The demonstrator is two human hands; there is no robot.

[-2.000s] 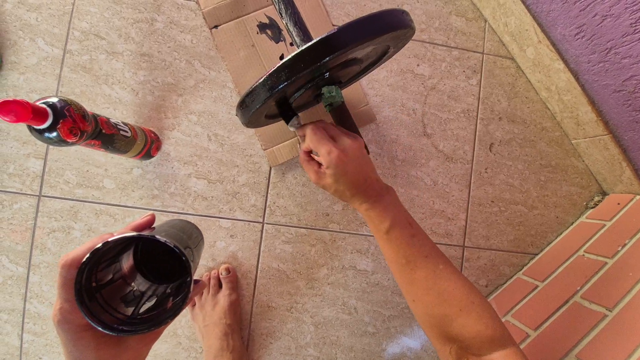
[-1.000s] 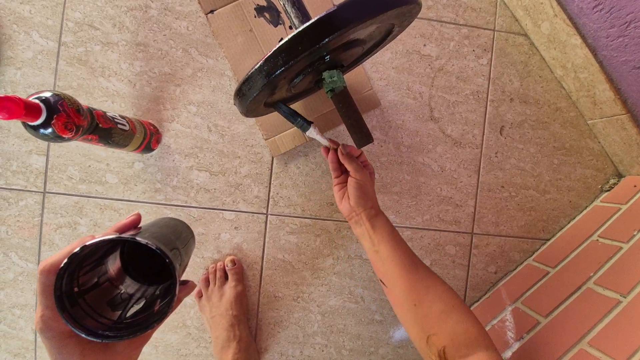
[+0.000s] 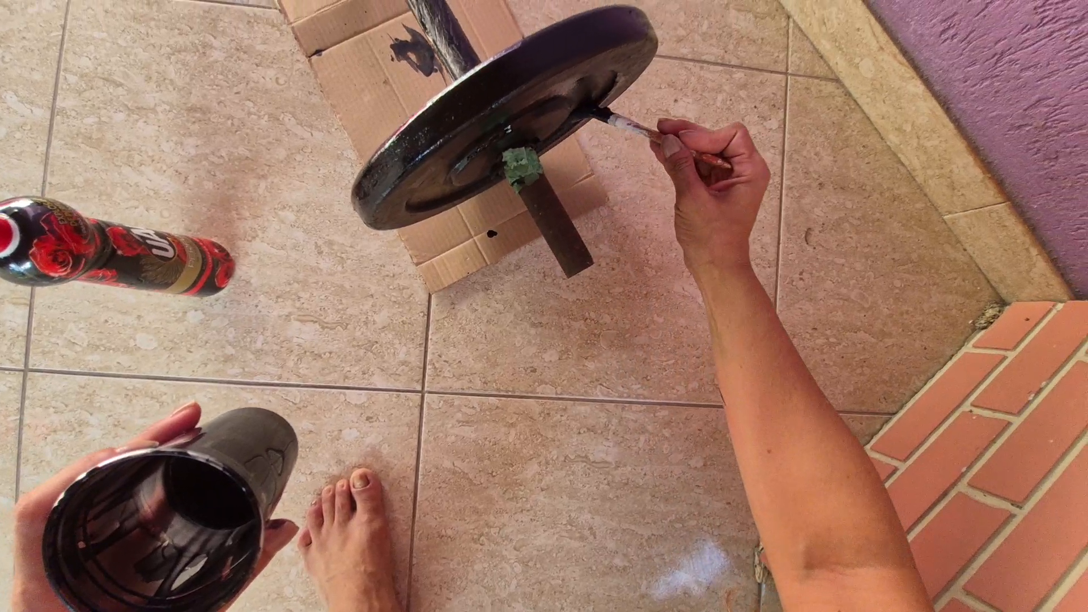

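Observation:
My right hand (image 3: 718, 183) pinches a thin paintbrush (image 3: 633, 127), its dark bristles touching the right part of a black weight plate's face (image 3: 484, 127). The plate stands tilted on a bar, whose bare rusty end (image 3: 557, 225) sticks out toward me with a lump of green material (image 3: 521, 167) around it at the plate. Behind the plate, the black bar (image 3: 444, 38) runs over flattened cardboard (image 3: 357, 72). At the lower left, my left hand (image 3: 38, 527) wraps around a dark cylindrical container (image 3: 255, 446), tipped so its mouth faces me, with glossy black paint inside.
A black bottle with red roses (image 3: 127, 255) stands on the tiled floor at the left. My bare foot (image 3: 353, 544) is beside the container. Black paint spots mark the cardboard. A purple textured wall (image 3: 1011, 93) and a brick-patterned surface (image 3: 977, 459) border the right side.
My right hand has moved with the brush from the plate's lower left side, beside the bar end, to its right part. My left hand still holds the container.

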